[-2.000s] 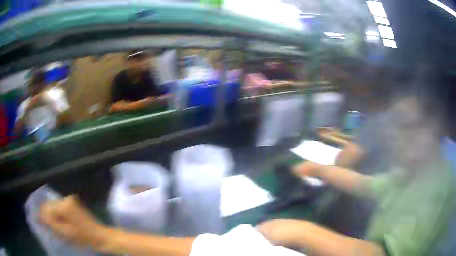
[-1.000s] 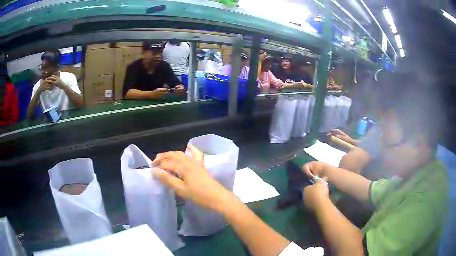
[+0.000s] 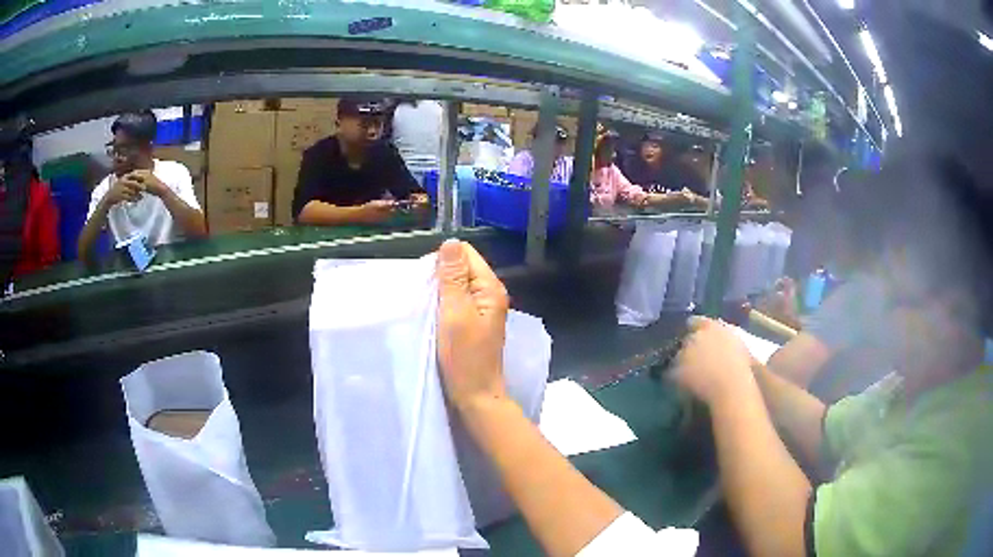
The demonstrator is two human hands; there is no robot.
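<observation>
My right hand [image 3: 474,326] reaches in from the bottom right and pinches the upper right edge of a white protective sleeve [image 3: 376,403]. That sleeve stands upright in the middle, and its top looks pressed together. Another white sleeve [image 3: 207,468] stands to its left with its top open and a brown rounded top [image 3: 180,422] inside. A third sleeve [image 3: 528,359] stands behind my hand, partly hidden. My left hand is not in view.
A white flat surface [image 3: 294,549] lies at the bottom edge. Part of another white item [image 3: 24,528] shows at bottom left. A white sheet [image 3: 583,419] lies right of the sleeves. A person in green works at the right. More sleeves [image 3: 648,272] stand farther along.
My right hand has moved from over the middle sleeve's opening to its upper right edge. The sleeve's top, open before, is now drawn up flatter and higher. The view has shifted slightly left.
</observation>
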